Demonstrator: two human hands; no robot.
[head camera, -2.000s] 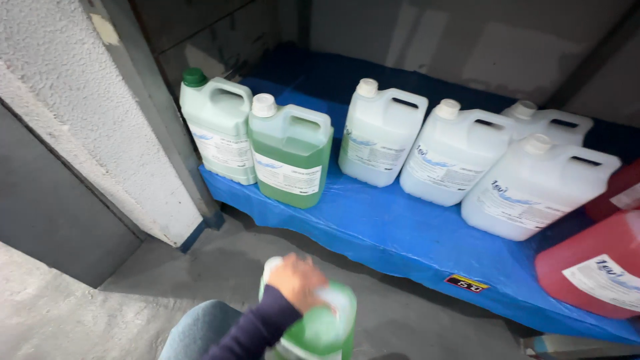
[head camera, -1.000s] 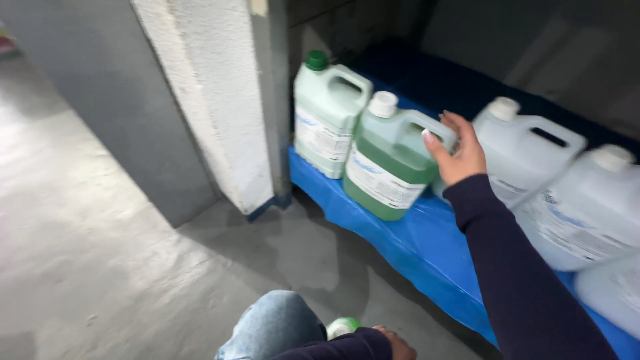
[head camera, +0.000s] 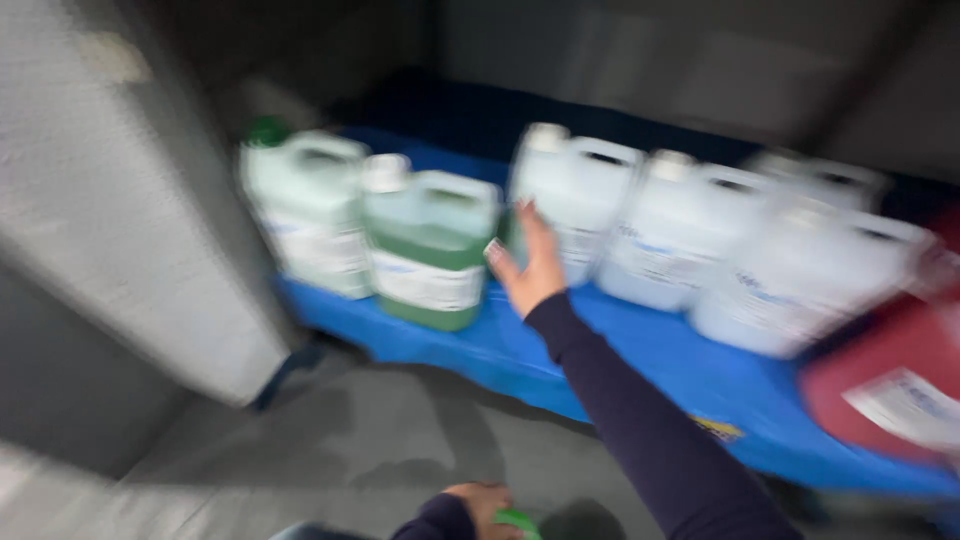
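My right hand (head camera: 532, 262) reaches over the shelf front, thumb and fingers apart and empty. It is between a white-capped jug of green liquid (head camera: 427, 247) and a translucent pale jug (head camera: 577, 195), overlapping the pale jug's left side in view; blur hides whether it touches. A pale jug with a green cap (head camera: 311, 217) stands left of the green-liquid one. At the bottom edge, my left hand (head camera: 484, 506) has its fingers around a bright green object (head camera: 517, 523), mostly cut off by the frame.
More pale jugs (head camera: 675, 232) stand to the right, then a container of red liquid (head camera: 877, 375). They rest on a shelf with a blue cover (head camera: 480, 360). A rough white pillar (head camera: 150, 195) borders the shelf at left. Grey floor (head camera: 390, 435) lies below.
My right hand was at the handle side of the green-liquid jug one second ago; it is now lower, beside that jug's right side. The view has swung right.
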